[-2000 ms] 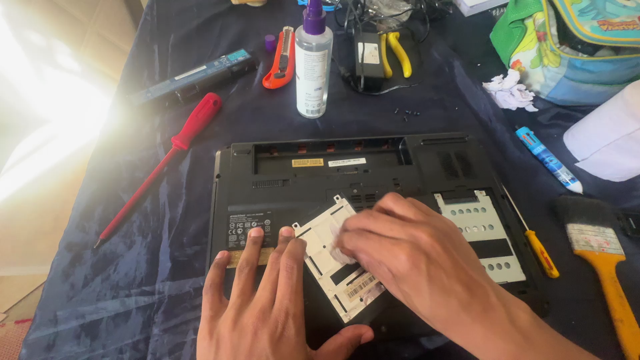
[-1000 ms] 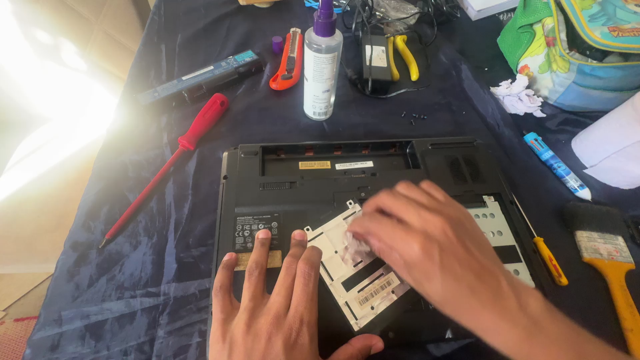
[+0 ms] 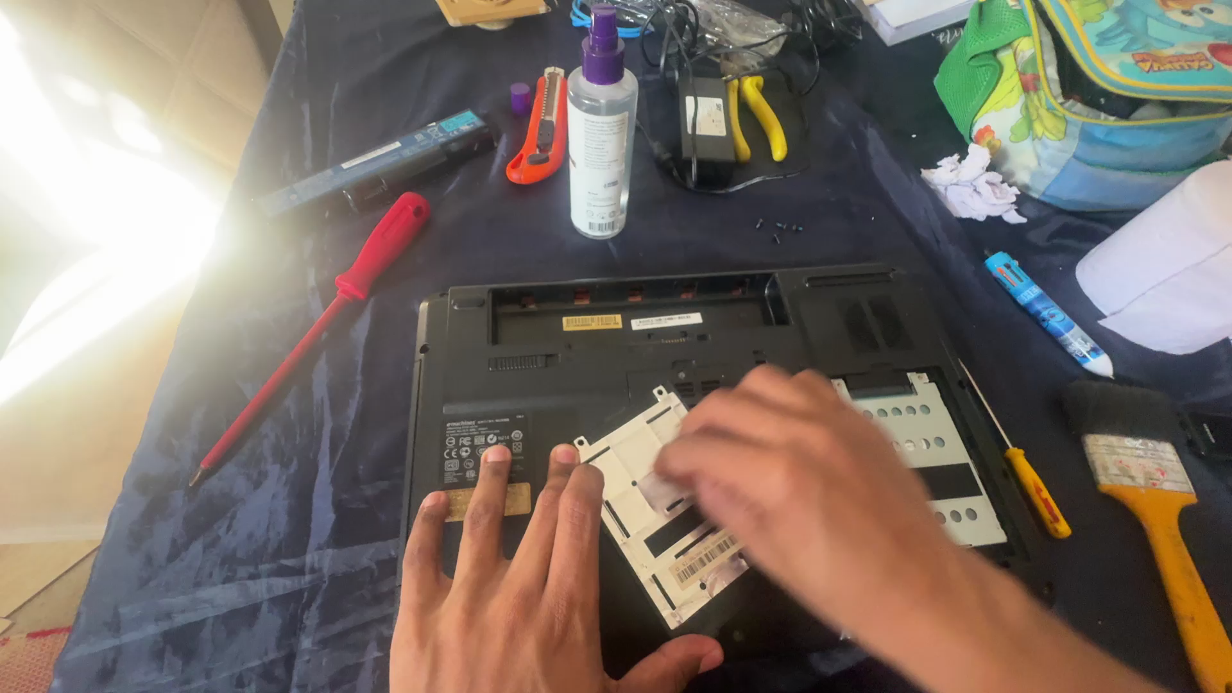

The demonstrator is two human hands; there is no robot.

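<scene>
A black laptop (image 3: 577, 385) lies bottom side up, its battery bay (image 3: 635, 318) exposed. A metal drive bracket (image 3: 626, 462) with slots and a barcode label rests at an angle on the laptop's underside. My left hand (image 3: 529, 587) is spread flat on the laptop, fingertips by the bracket's left edge, holding nothing. My right hand (image 3: 770, 462), blurred, presses a small whitish wad (image 3: 659, 491), perhaps tissue, against the bracket's face; its fingers partly hide the wad. A second metal bracket (image 3: 924, 443) sits in the open bay at the right, partly behind my right hand.
Behind the laptop are a spray bottle (image 3: 602, 144), orange utility knife (image 3: 541, 135), laptop battery (image 3: 385, 159), power adapter (image 3: 707, 125) and small screws (image 3: 778, 229). A red screwdriver (image 3: 337, 298) lies left; a yellow screwdriver (image 3: 1035, 491), paintbrush (image 3: 1145, 472) and pen (image 3: 1049, 313) lie right.
My right hand has shifted about over the bracket, with the wad at its fingers. My left hand stays spread on the laptop.
</scene>
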